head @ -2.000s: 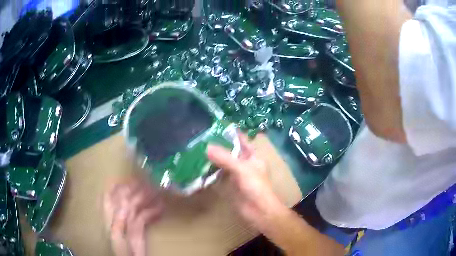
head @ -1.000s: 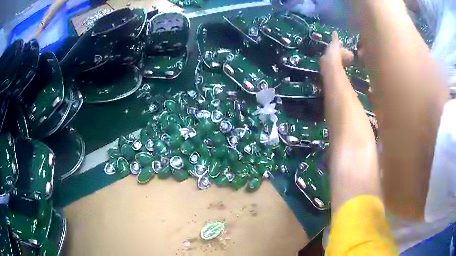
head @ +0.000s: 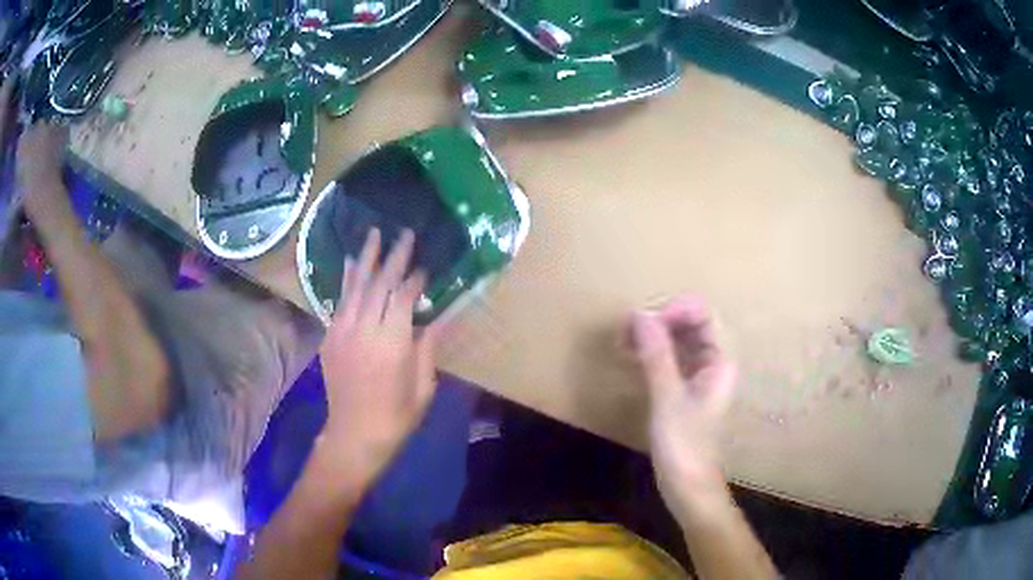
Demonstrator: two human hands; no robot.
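A green housing shell with a pale rim and dark recess lies on the brown sheet, left of centre. My left hand is over its near edge, fingers spread and touching the dark recess; I see no clear grip. My right hand is above the sheet at centre right, fingers curled in and thumb near the fingertips. It is blurred, and whether something thin is pinched there cannot be told. A pale-green oval holder lies on the sheet to the right, crumbs around it.
Another housing stands close on the left. Overlapping housings sit at the back. Small green parts are heaped at right. A co-worker's arm is at far left. The table edge runs below my hands.
The view has swung, so the small-part heap and oval holder are now at right. The arm reaching among the back housings is gone; both my hands are over the sheet, the left one at a housing.
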